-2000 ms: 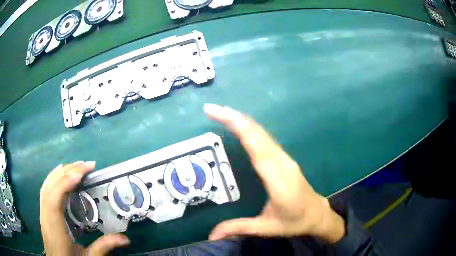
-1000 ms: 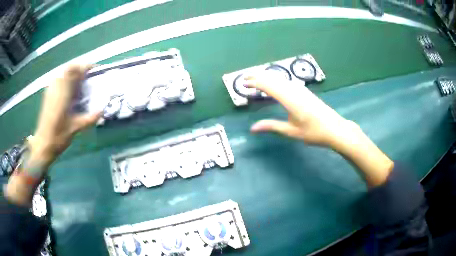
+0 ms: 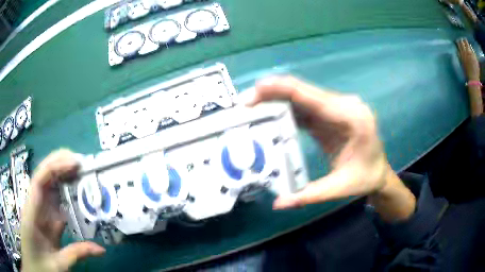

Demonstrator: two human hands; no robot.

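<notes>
A silver-grey three-unit module point(image 3: 205, 186) is raised close to the camera, rail edge away from me and scalloped edge towards me. Its three round units show blue crescents around pale centre tongues. My left hand point(image 3: 45, 212) is around its left end, fingers at the top corner and thumb near the lower corner. My right hand point(image 3: 340, 143) grips its right end, fingers over the rail and thumb at the lower corner. Both hands are slightly blurred. A second module point(image 3: 170, 106) lies just behind it on the green bench, partly covered by the held one.
A ring-side-up module point(image 3: 165, 33) lies on the belt at the top, with another module point(image 3: 154, 7) behind it. Several modules point(image 3: 20, 180) stand endwise at the left edge. Another person's hand and forearm point(image 3: 470, 69) show at the far right, near small parts.
Both hands have come back from the belt modules to the near module, which is now lifted and larger in view. The camera view has shifted, and another person's arm now shows at right.
</notes>
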